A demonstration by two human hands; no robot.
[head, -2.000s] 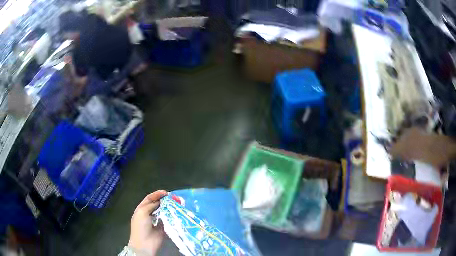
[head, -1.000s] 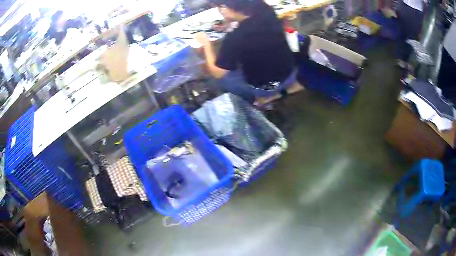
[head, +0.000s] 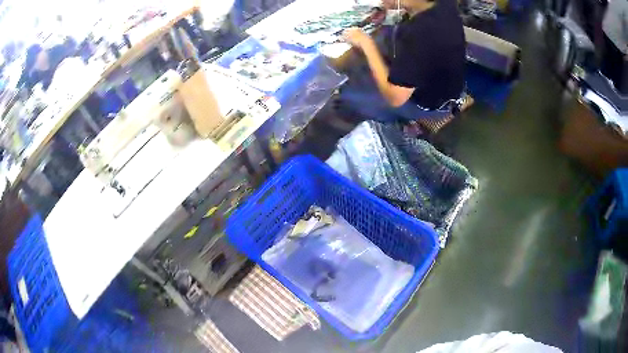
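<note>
Neither of my hands is in view. A blue slatted crate (head: pixel 434 251) stands nearest in front of me, with clear plastic sheeting (head: pixel 337 265) and some light scraps inside. Left of it is a white sewing table (head: pixel 96 231) with a cream sewing machine (head: pixel 131 131) on it. A white, rounded thing (head: pixel 496 343) is cut off by the bottom edge; I cannot tell what it is. No blue floral cloth can be made out.
A person in a black top (head: pixel 430 58) sits at the table behind. A plastic-lined bin (head: pixel 406 162) stands beyond the crate. A checked cloth seat (head: pixel 268 300) is below the table. Another blue crate (head: pixel 41 289) is at far left. A blue stool (head: pixel 613 210) is at right.
The view has swung left, towards the sewing table and the blue crate, which now look closer. My hand with the blue cloth, seen two seconds ago, is out of view.
</note>
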